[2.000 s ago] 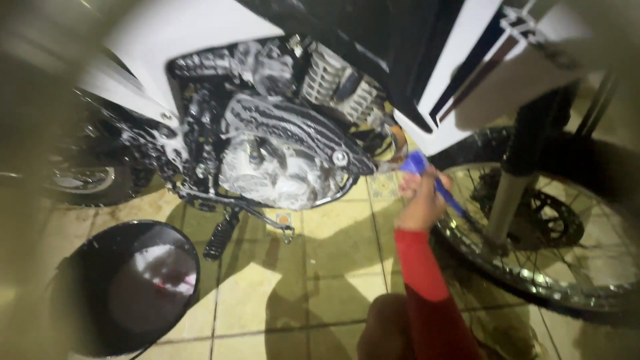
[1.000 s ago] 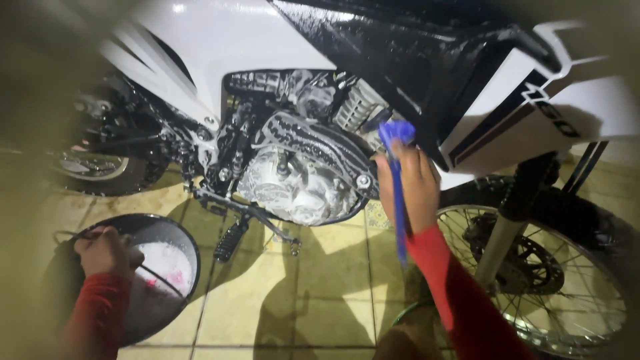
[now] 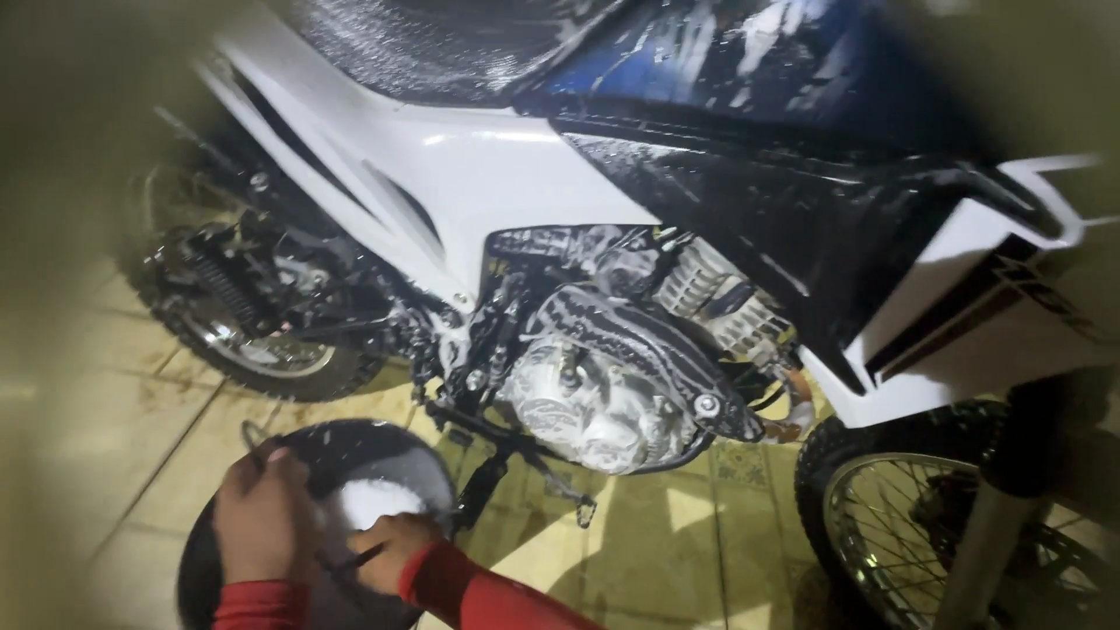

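At the lower left stands a black bucket [image 3: 197, 569] with whitish, sudsy liquid [image 3: 381, 500] in it. My left hand [image 3: 265, 516] is closed at the bucket's wire handle [image 3: 254, 435], over the left part of the opening. My right hand [image 3: 395, 553] is over the bucket's right side, closed on a dark, thin handle [image 3: 346, 560]; its far end is hidden in the bucket. Beside them is a motorcycle, its engine cover [image 3: 595, 407] coated in white foam and its exhaust heat shield [image 3: 643, 346] streaked with suds.
The rear wheel [image 3: 262, 359] is at the left, the front wheel [image 3: 901, 525] at the lower right. A footpeg [image 3: 484, 490] and a pedal lever [image 3: 560, 490] stick out close to the bucket's rim. The tiled floor [image 3: 656, 560] is wet. White side panels and a wet seat [image 3: 437, 52] are above.
My right hand, with the blue-handled brush earlier near the engine's front, has moved down left to the bucket. My left hand came into view at the bucket and remains there. The view has shifted.
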